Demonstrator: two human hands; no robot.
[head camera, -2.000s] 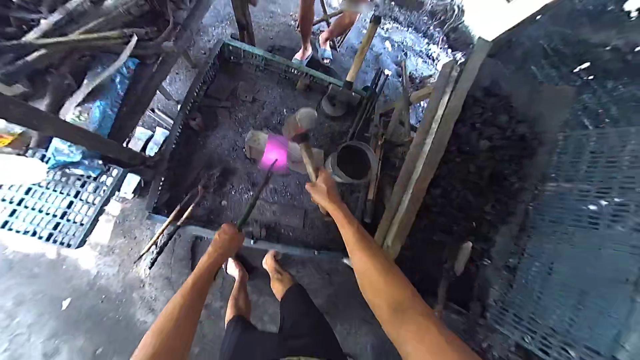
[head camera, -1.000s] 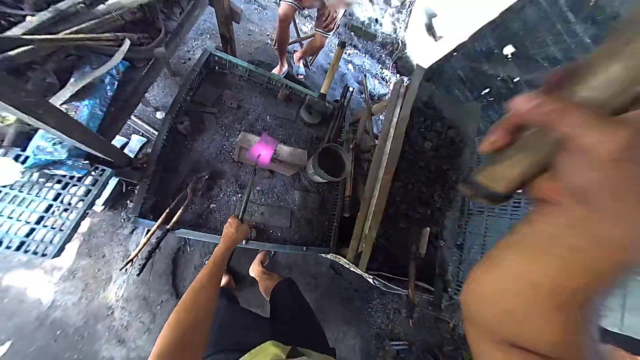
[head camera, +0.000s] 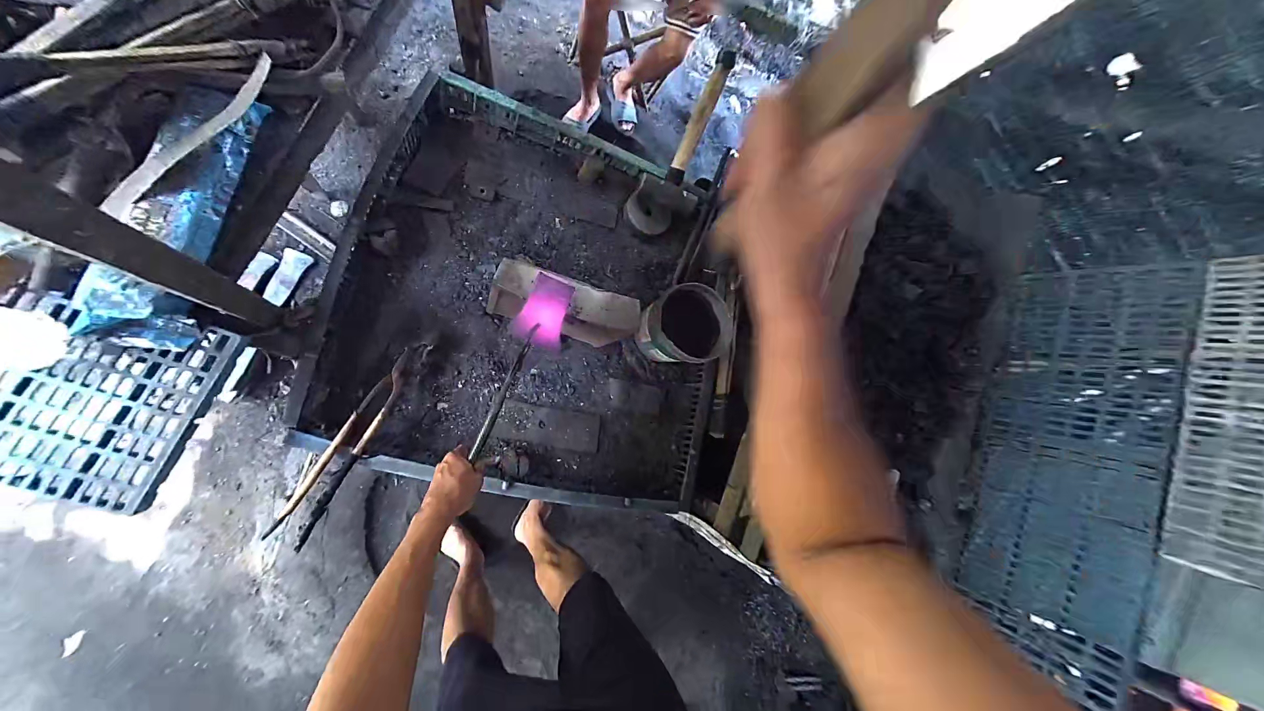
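A glowing, pinkish hot metal piece (head camera: 545, 308) lies across a worn anvil block (head camera: 604, 314) in the middle of the low, framed bed. My left hand (head camera: 455, 484) is closed around dark metal tongs (head camera: 502, 403), whose far end meets the glowing piece. My right hand (head camera: 815, 168) is raised at the upper right, blurred, gripping a hammer's wooden handle (head camera: 869, 59); the hammer's head is out of view. A round can (head camera: 688, 323) with dark contents stands just right of the anvil block.
Another pair of tongs (head camera: 348, 444) leans over the bed's near edge at left. A long-handled hammer (head camera: 703, 118) rests at the back right. Beyond the bed are another person's feet (head camera: 602, 111). Charcoal (head camera: 913, 326) lies at right, beside plastic grates (head camera: 1076, 425). A plastic crate (head camera: 118, 425) is at left.
Two seconds ago a hammer's head was over the anvil block in my right hand; that hand has since risen. My left hand still holds the tongs at the glowing piece.
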